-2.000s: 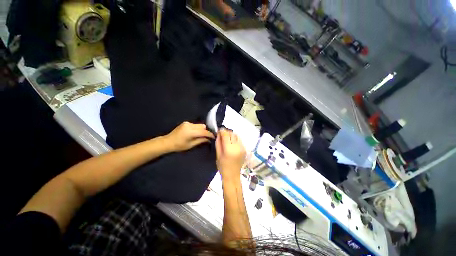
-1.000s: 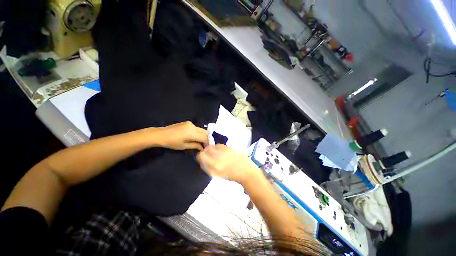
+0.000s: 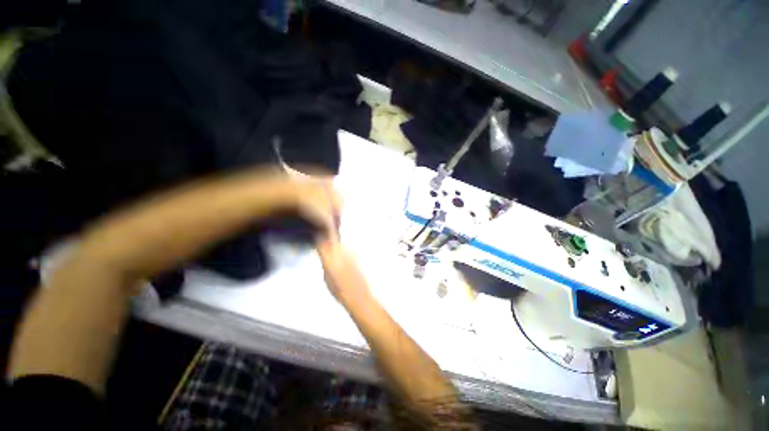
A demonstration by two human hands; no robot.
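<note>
Black garment cloth [image 3: 185,93] covers the upper left of the view, dark and partly blurred. My left hand [image 3: 314,200] is at the cloth's right edge, blurred by motion. My right hand [image 3: 333,244] is just below it, also blurred, its forearm coming up from the bottom. Whether the fingers pinch the cloth cannot be told. The white lockstitch machine [image 3: 540,265] with a blue stripe stands to the right of both hands. Its needle area [image 3: 426,244] is apart from the hands.
Thread cones [image 3: 653,91] stand at the upper right beside pale blue sheets [image 3: 586,143]. A thin rod [image 3: 470,143] rises behind the machine head. A long table [image 3: 472,46] runs across the back. Cream scraps [image 3: 388,125] lie behind the white bed. The table's front edge [image 3: 295,341] crosses below.
The view has shifted and turned, and the machine now shows more fully. The black cloth has moved left and up, uncovering more white table. The white piece at my fingertips no longer shows clearly.
</note>
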